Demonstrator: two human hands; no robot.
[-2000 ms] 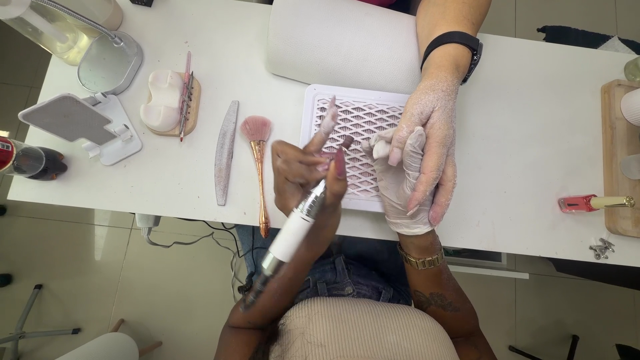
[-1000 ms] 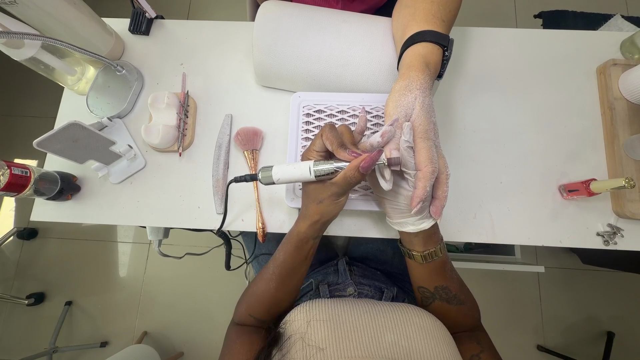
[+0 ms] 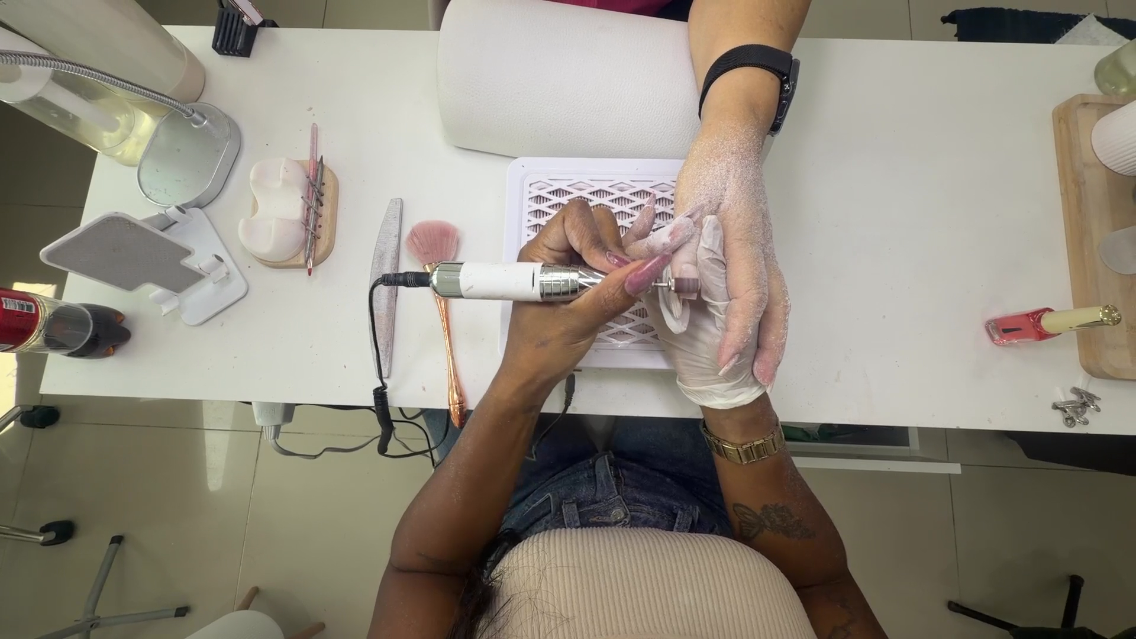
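Note:
My left hand (image 3: 568,293) is bare and grips an electric nail drill (image 3: 497,280), held level with its bit pointing right. The drill's sanding band (image 3: 684,285) is at the fingertips of another person's hand (image 3: 732,231), which is coated in white dust. Under that hand, my right hand (image 3: 710,342) wears a thin white glove and holds its fingers; the exact contact at the nail is partly hidden. Below the hands lies a white dust collector with a diamond-pattern grille (image 3: 550,191). A pink powder brush (image 3: 433,243) and a grey nail file (image 3: 387,266) lie left of it.
A white padded armrest (image 3: 568,80) stands behind the grille. Left are a phone stand (image 3: 124,253), a brush rest (image 3: 275,209) and a lamp base (image 3: 189,155). On the right are a red polish bottle (image 3: 1021,327), small metal pieces (image 3: 1076,406) and a wooden tray (image 3: 1078,266). The drill's cord (image 3: 377,346) hangs over the front edge.
Two seconds ago the drill was slanted, its rear end toward me. My left hand has since turned it level and brought its bit to the other person's fingers.

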